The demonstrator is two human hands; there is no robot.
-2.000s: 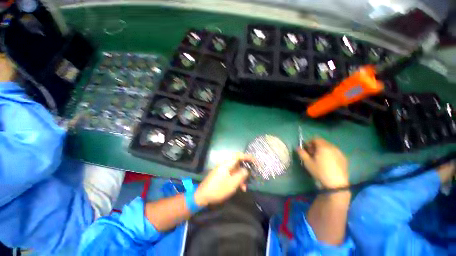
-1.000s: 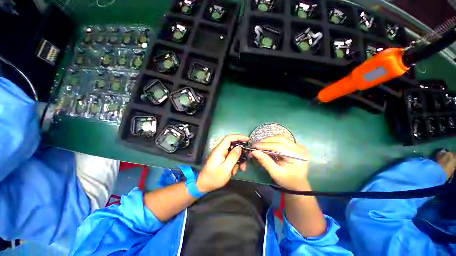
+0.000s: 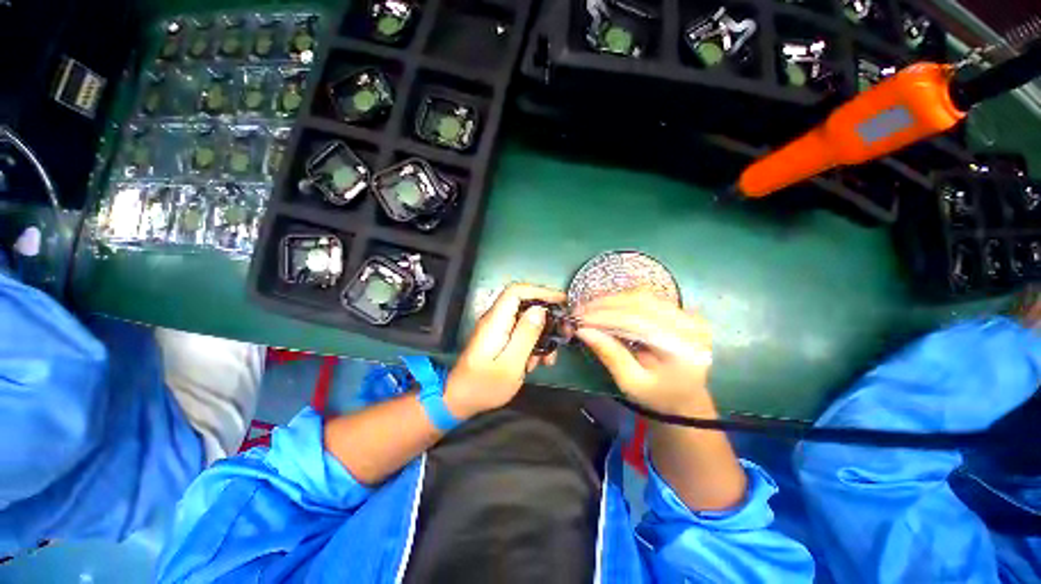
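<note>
My left hand [image 3: 498, 349] holds a small black watch case assembly [image 3: 553, 326] in its fingertips, just left of the screw plate. My right hand [image 3: 648, 347] is closed on the thin tweezers [image 3: 607, 331], whose tip end is at the assembly. The tweezers are mostly hidden by the fingers. The round speckled screw plate [image 3: 622, 274] lies on the green bench, its near part covered by my right hand. No screw can be made out. The orange electric screwdriver [image 3: 856, 128] hangs at the right, away from both hands.
A black foam tray [image 3: 457, 237] with units stands left of centre. A clear blister tray [image 3: 206, 148] lies further left. Stacked foam trays [image 3: 674, 97] are at the back right, a smaller one [image 3: 930, 245] far right. A black cord [image 3: 799, 431] crosses in front. Blue-sleeved people sit on both sides.
My right hand came from right of the plate to the assembly in my left hand and stays there. The view has shifted, so the trays and plate appear higher in the picture.
</note>
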